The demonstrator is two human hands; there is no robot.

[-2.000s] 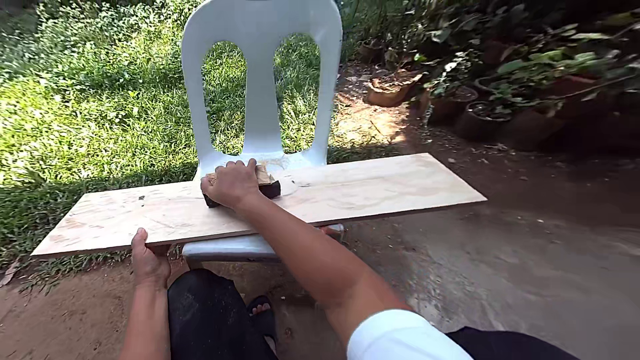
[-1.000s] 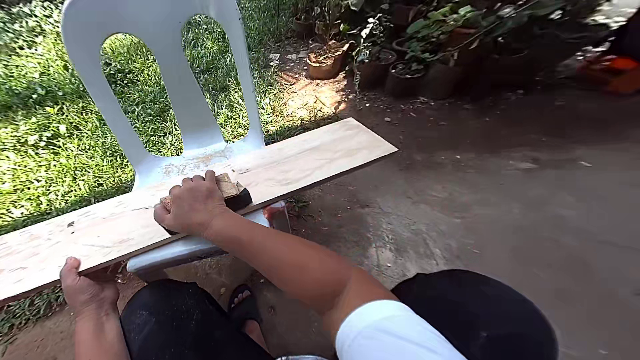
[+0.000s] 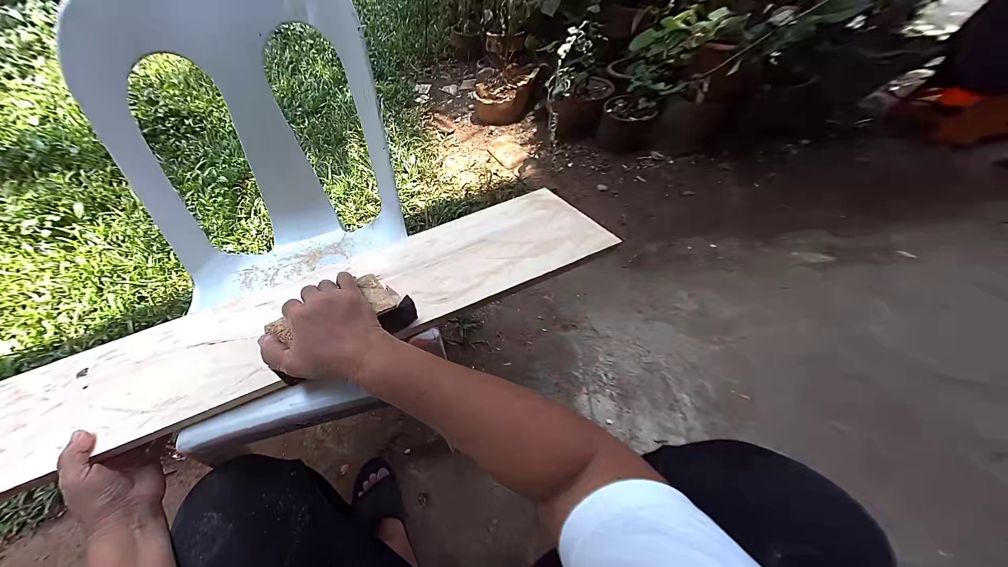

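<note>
A long pale wooden board (image 3: 488,256) lies across the seat of a white plastic chair (image 3: 272,150), both ends reaching past the seat. On the board's face, close to its near edge, my right hand (image 3: 327,331) is closed over a wooden block with dark sheet, apparently sandpaper, around its underside (image 3: 378,293). My left hand (image 3: 114,480) grips the board's near edge toward the left, thumb on top and fingers underneath. A small dark knot marks the board above my left hand. Dust lies on the chair seat behind the board.
My knees in black cloth and a sandaled foot (image 3: 378,488) are below the chair. Grass (image 3: 79,236) grows behind it. Clay pots with plants (image 3: 504,94) stand at the back, an orange object (image 3: 969,118) at the far right. Concrete ground (image 3: 748,354) extends to the right.
The view has turned to the right, so chair and board sit farther left. My right hand stays on the block and my left hand stays on the board's near edge.
</note>
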